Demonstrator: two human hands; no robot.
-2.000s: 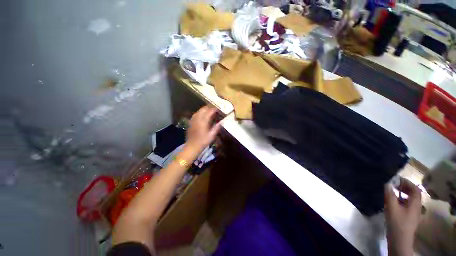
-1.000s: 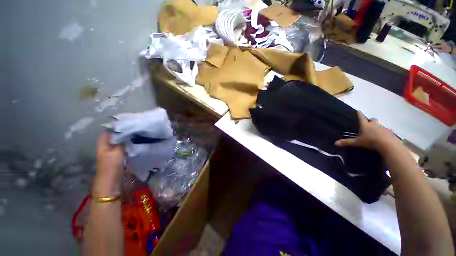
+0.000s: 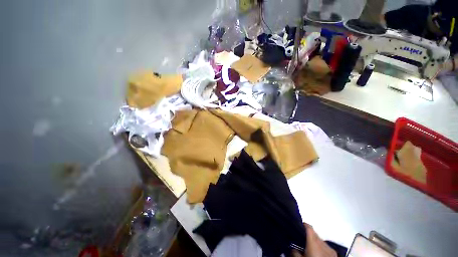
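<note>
A stack of black cut panels (image 3: 256, 201) lies on the white table at bottom centre, with folds running toward my right hand. My right hand (image 3: 317, 245) is at the bottom edge, partly cut off, closed on the right edge of the black panels. A pale grey-white piece (image 3: 237, 247) shows at the bottom edge, in front of the black panels. My left hand is not in view. Tan fabric pieces (image 3: 198, 150) lie just beyond the black panels and touch them.
Crumpled white plastic wrapping (image 3: 150, 120) lies at the table's left end. A red basket (image 3: 427, 185) is at right. A white sewing machine (image 3: 402, 50) and dark thread cones (image 3: 346, 68) stand on the rear table. Clear bags (image 3: 153, 233) show below left.
The view has shifted, so the table items sit lower and more left. The black panels look more bunched. My left hand, which held pale-sided pieces over the bags, has left the picture.
</note>
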